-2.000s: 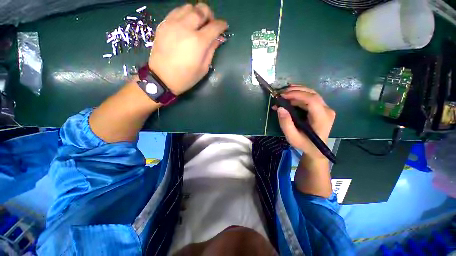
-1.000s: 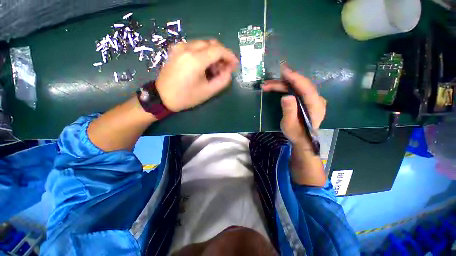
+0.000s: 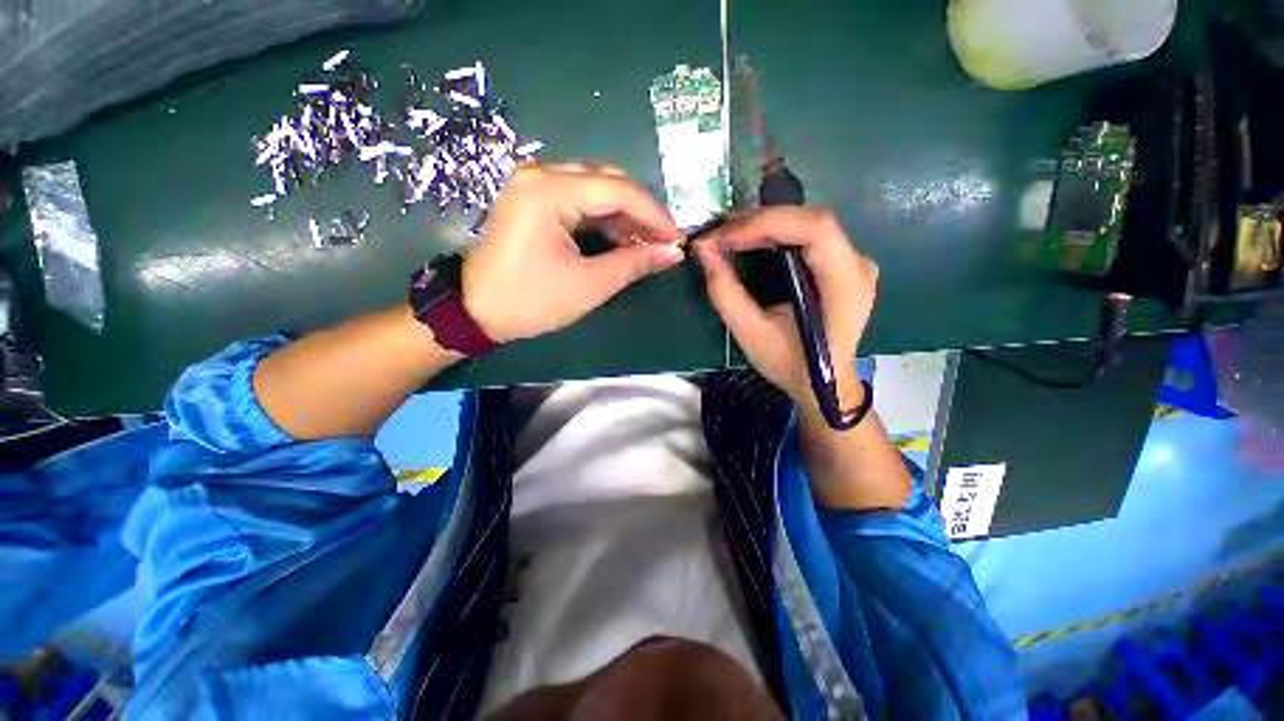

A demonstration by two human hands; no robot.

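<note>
A green circuit board [image 3: 691, 147] with a large white area lies on the dark green mat, just beyond my fingertips. My left hand [image 3: 580, 256] pinches a tiny component [image 3: 680, 244] near the board's lower end. My right hand [image 3: 800, 282] holds the black soldering iron [image 3: 810, 317] between its fingers, tip pointing away from me, and its thumb and index fingertips meet my left fingertips at the tiny part. The part is too small to make out clearly.
A pile of small white and dark components [image 3: 338, 134] lies left. A clear bag [image 3: 65, 242] is far left. Boards [image 3: 1091, 197] and a black stand [image 3: 1204, 211] are right, with a white tub [image 3: 1059, 40] behind. A dark panel [image 3: 1049, 437] lies at the bench edge.
My hands have come together at the board's lower end. The iron has swung away from the board and now sits back in my right hand. The left hand has moved off the component pile's side.
</note>
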